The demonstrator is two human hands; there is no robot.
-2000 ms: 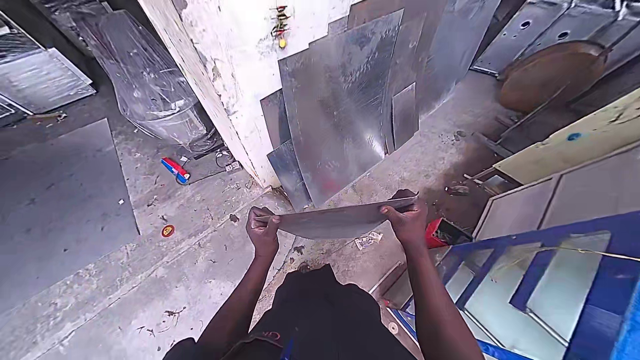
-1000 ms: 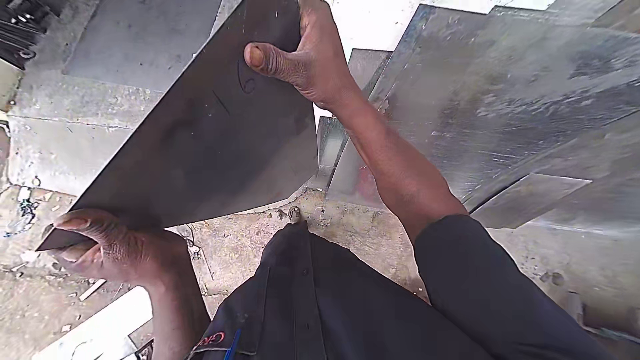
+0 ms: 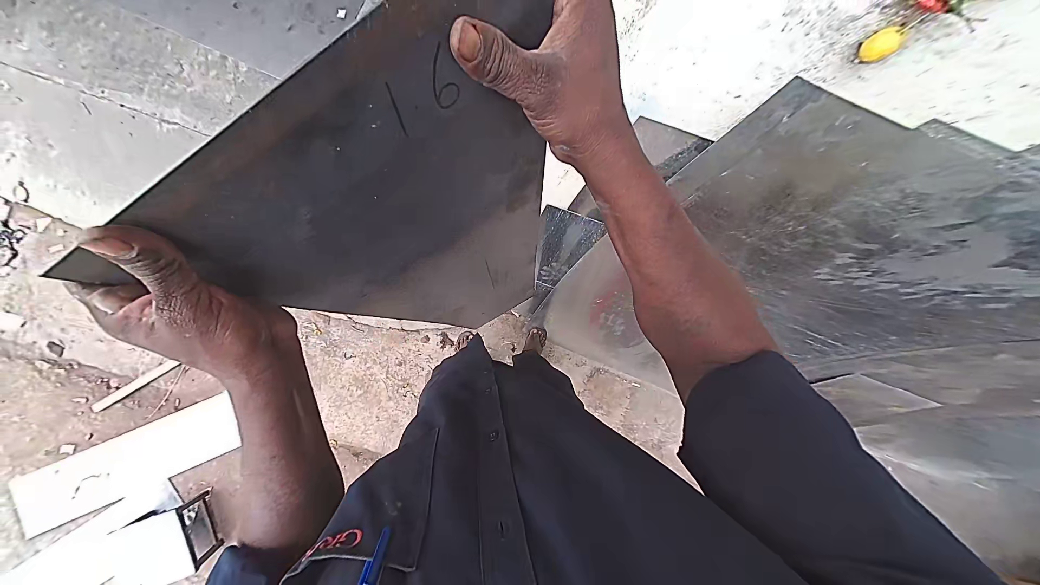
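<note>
A dark flat metal sheet (image 3: 349, 195) with handwritten marks on its face is held up and tilted in front of my body. At its lower left corner my left hand (image 3: 179, 301) grips the edge, thumb on the near face and fingers behind. My right hand (image 3: 544, 77) holds the upper right edge, its thumb lying on the face near the marks; its fingers are hidden behind the sheet or cut off by the frame.
Larger metal sheets (image 3: 812, 227) lean against a pale wall (image 3: 715, 49) at the right. White panels (image 3: 130, 479) and a small dark frame (image 3: 199, 528) lie at lower left. A thin strip (image 3: 134, 386) is on the rough floor (image 3: 366, 366). Grey sheet material covers the upper left ground.
Two seconds ago the sheet was held nearly edge-on, farther from the camera; now its marked face shows, close up. Both hands keep hold. The view has turned strongly.
</note>
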